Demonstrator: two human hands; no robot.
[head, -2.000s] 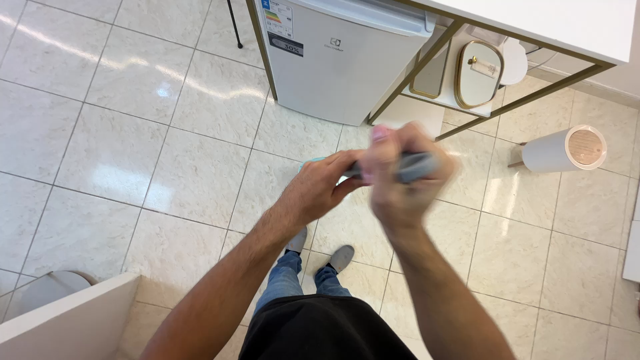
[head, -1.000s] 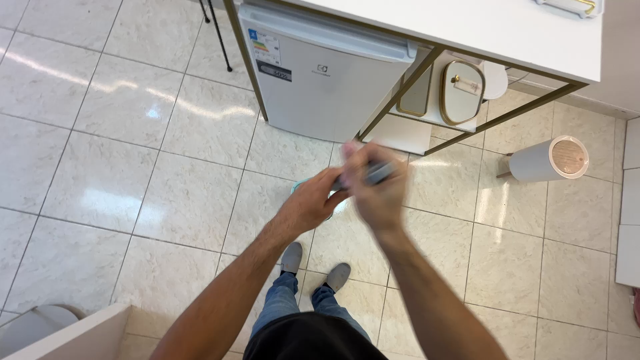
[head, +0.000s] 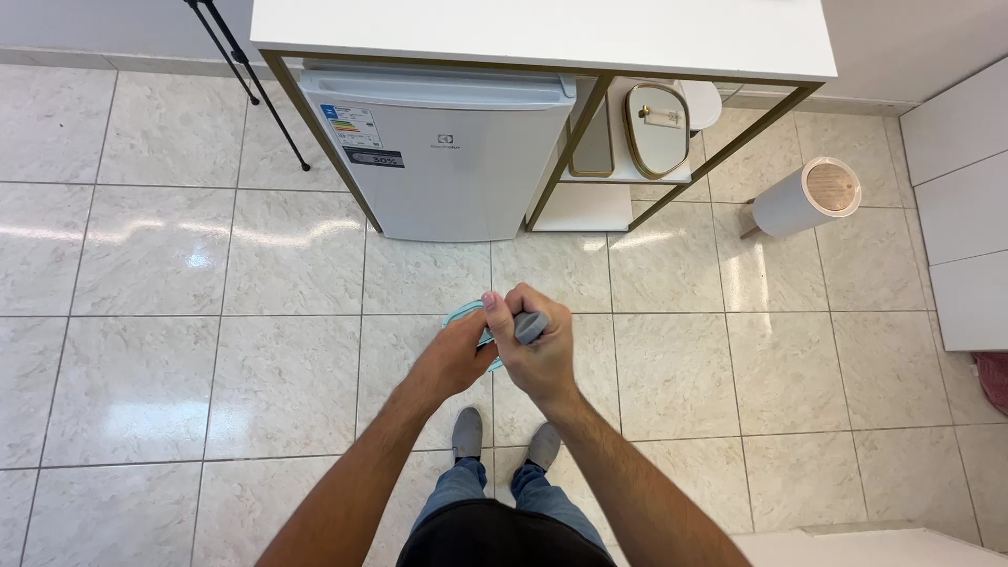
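Note:
My left hand (head: 455, 354) grips a thin light-blue looped item (head: 463, 311), whose rim shows beyond the fingers and below them; its kind cannot be told. Right beside it, my right hand (head: 539, 346) is closed around a grey handle (head: 530, 326), with the thumb laid along the top. Both hands meet in front of my body, above the tiled floor. Whether the grey handle belongs to the light-blue item is hidden by the fingers.
Ahead stands a white table (head: 543, 27) with a gold frame over a small white refrigerator (head: 441, 173). Its side shelf holds a gold-rimmed mirror (head: 658, 138). A white bin (head: 795, 201) stands at the right, white drawers (head: 965, 189) beyond it, and black tripod legs (head: 272, 110) at the left.
The view has turned and shifted. Both hands stay together in front of my body, and the right hand, blurred before, now shows sharply around the grey handle.

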